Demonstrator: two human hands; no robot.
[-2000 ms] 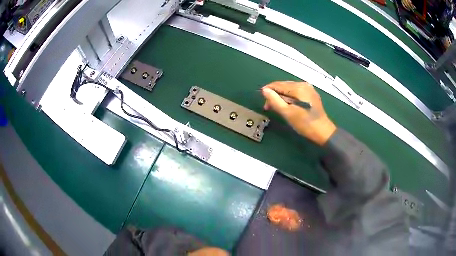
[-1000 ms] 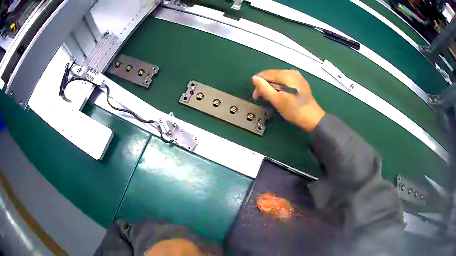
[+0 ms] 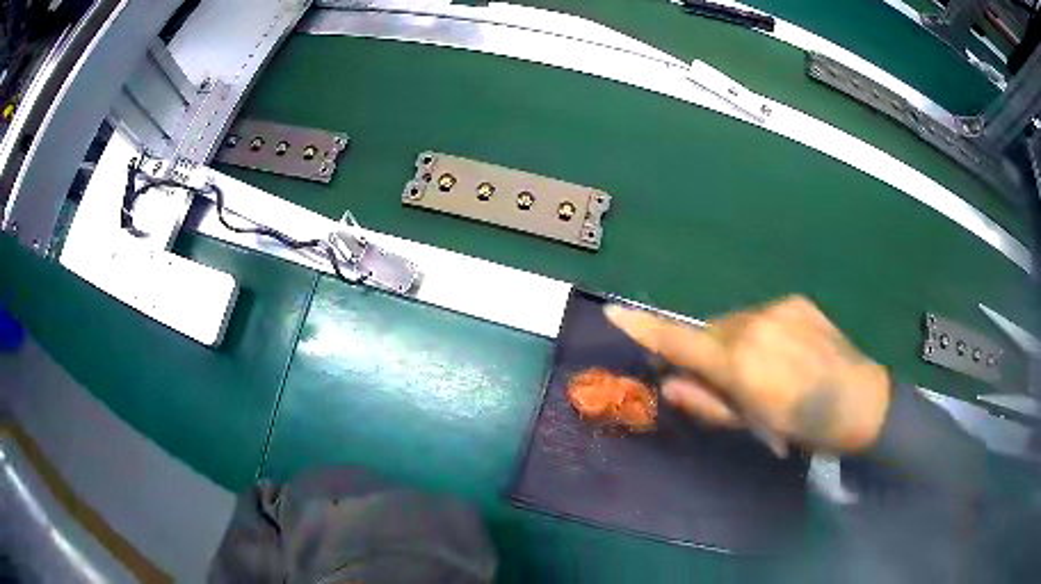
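A flat grey-brown carrier plate (image 3: 506, 201) with a row of round seats with yellow-gold centres lies on the green belt. A black tray (image 3: 639, 491) with a pile of tiny orange parts (image 3: 613, 399) is in front. My right hand (image 3: 759, 371) is blurred above the tray's right part, right of the pile, index finger pointing left. A slim pale end, apparently of tweezers (image 3: 776, 440), shows below the hand; its tips are hidden or too blurred to tell. My left hand is out of view; only its grey sleeve shows at the bottom.
Other carrier plates lie on the belt at left (image 3: 282, 149) and right (image 3: 962, 347). Another long plate (image 3: 890, 103) is at the far right. A sensor bracket (image 3: 377, 265) with black cable sits on the near rail. A white machine frame (image 3: 154, 274) stands left.
My right hand has moved back from beside the middle carrier plate to over the tray. My left hand has left the picture. The view has shifted, and more of the tray and the right-hand plates shows.
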